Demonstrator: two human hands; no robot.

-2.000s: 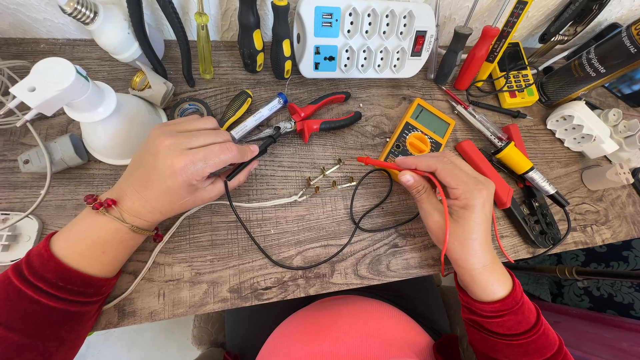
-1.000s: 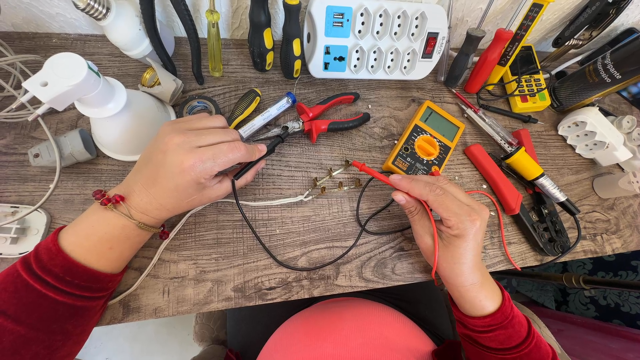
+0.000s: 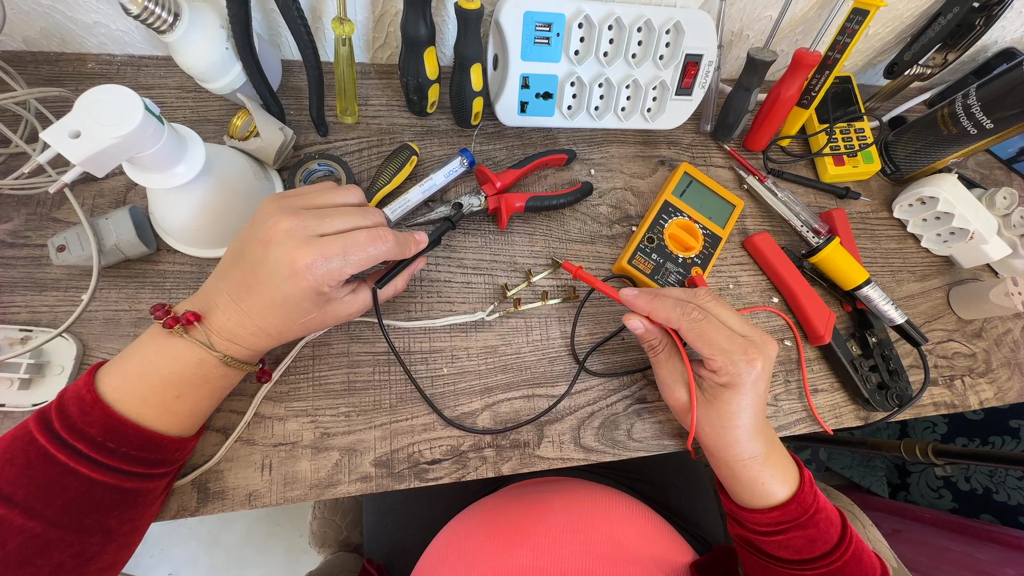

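My left hand (image 3: pixel 320 260) holds the black multimeter probe (image 3: pixel 416 256), its tip end near the jaws of the red-and-black long-nose pliers (image 3: pixel 512 190). Between finger and thumb of my right hand (image 3: pixel 708 352) is the red probe (image 3: pixel 590 280); its tip is at the upper end of one of two brass contact strips (image 3: pixel 532 280), touching or very close. The strips are joined to a white two-wire cable (image 3: pixel 448 322) that runs left under my left wrist. The yellow multimeter (image 3: pixel 680 232) lies behind my right hand, with a faint reading on its display.
A white power strip (image 3: pixel 596 64) lies at the back among screwdrivers (image 3: pixel 422 64). On the left are a lamp bulb with plug adapter (image 3: pixel 212 200) and a grey plug (image 3: pixel 104 236). A soldering iron (image 3: pixel 836 264) and a crimping tool (image 3: pixel 864 360) lie to the right, with a spray can (image 3: pixel 956 128) behind.
The red probe's tip remains around the upper strip's end, with my right hand shifted slightly. My left hand keeps its hold on the black probe. The view has shifted a little.
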